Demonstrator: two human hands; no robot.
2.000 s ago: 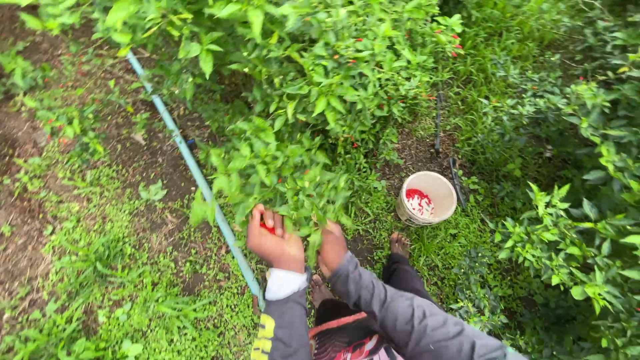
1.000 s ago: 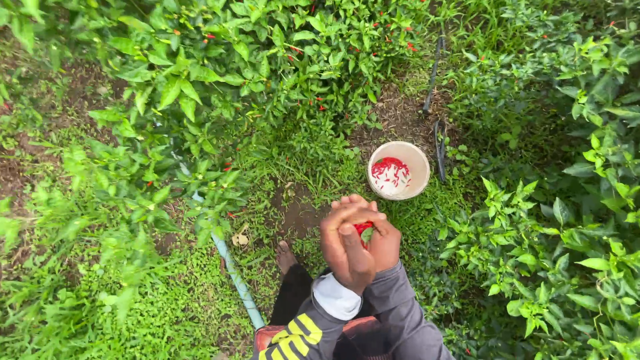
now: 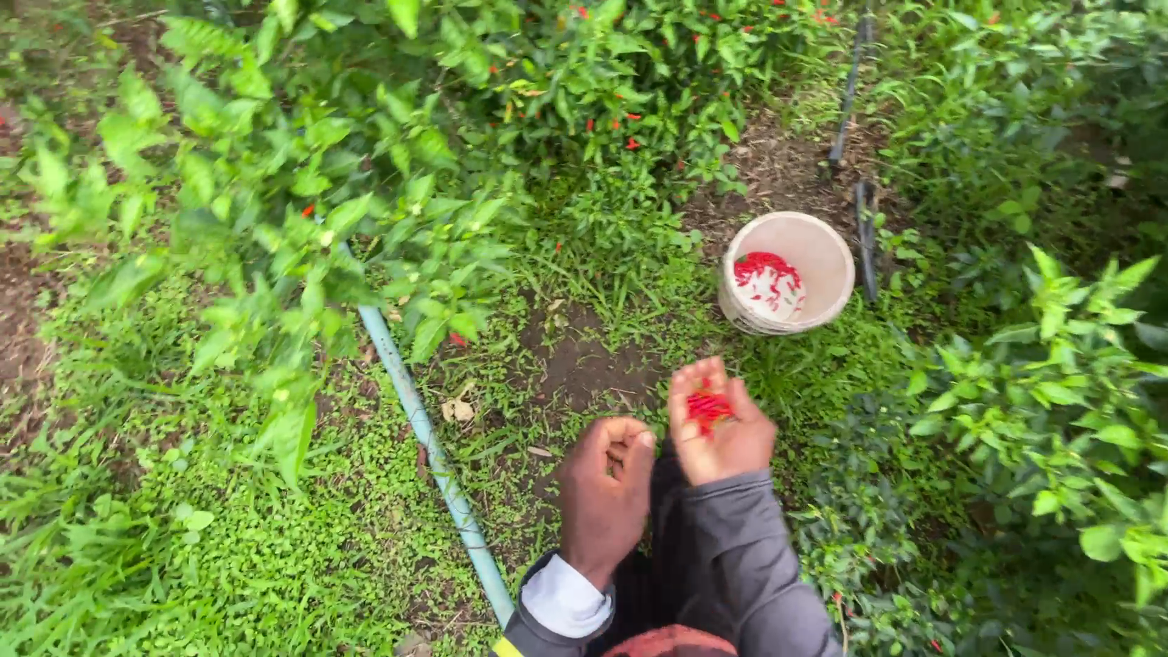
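My right hand [image 3: 721,429] is palm up, its fingers cupped around a small heap of red chili peppers [image 3: 708,407]. Just left of it, my left hand [image 3: 610,484] is curled with its back to the camera; no pepper shows in it, though its palm is partly hidden. Beyond the right hand, a whitish plastic bucket [image 3: 832,265] stands on the ground with red peppers [image 3: 765,270] spread over part of its bottom. Leafy chili plants [image 3: 365,173] with scattered red fruit grow ahead and to the left.
A pale blue pipe [image 3: 429,447] runs along the weedy ground on the left. Black tubing [image 3: 865,237] lies beside the bucket. More pepper plants [image 3: 1068,392] stand close on the right. Bare soil [image 3: 584,356] shows ahead of my hands.
My hands have left the foliage where they were two seconds ago. One second ago they were clasped together around red peppers; now they are apart, with the peppers in the right palm.
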